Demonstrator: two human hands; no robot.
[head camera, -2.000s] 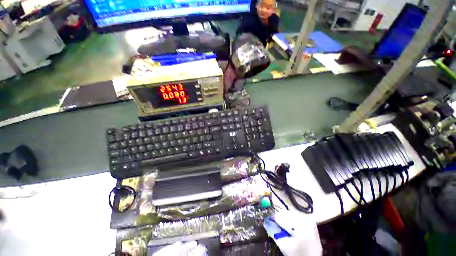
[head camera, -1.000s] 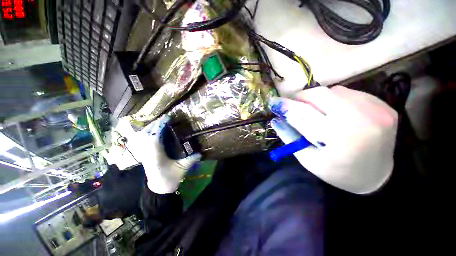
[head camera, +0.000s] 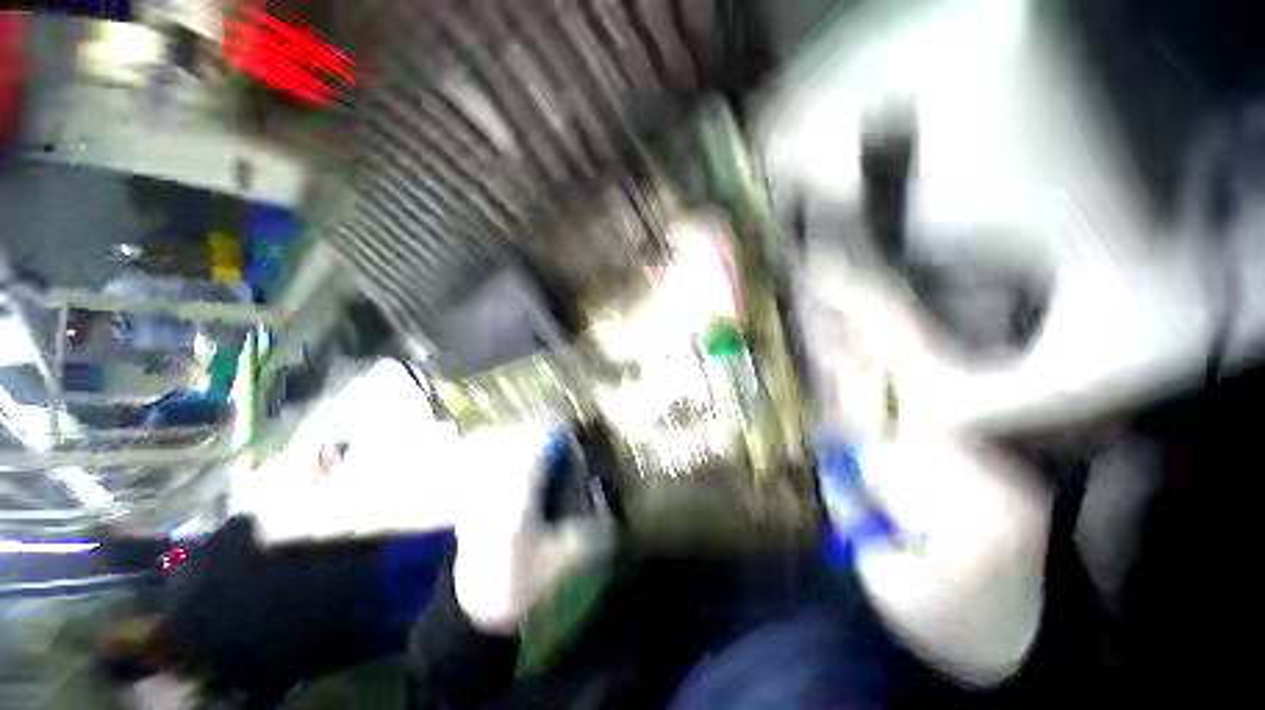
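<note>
The view is strongly blurred and tilted. My gloved left hand is around the end of a black power adapter at the near station of the test fixture. A second dark adapter lies at the far station, beside the keyboard. My gloved right hand is at the fixture's right side, fingers closed, with a blurred blue pen at the fingertips. Whether it also holds a cable cannot be told. The green button shows at the fixture's edge.
The black keyboard lies beyond the fixture. Red meter digits glow at the upper left. A dark blurred cable lies on the white bench at the right. Other workstations show at the far left.
The view has swung and blurred, so the fixture, keyboard and meter digits appear shifted right. My left hand is still at the near adapter. My right hand appears lower, still with the blue pen.
</note>
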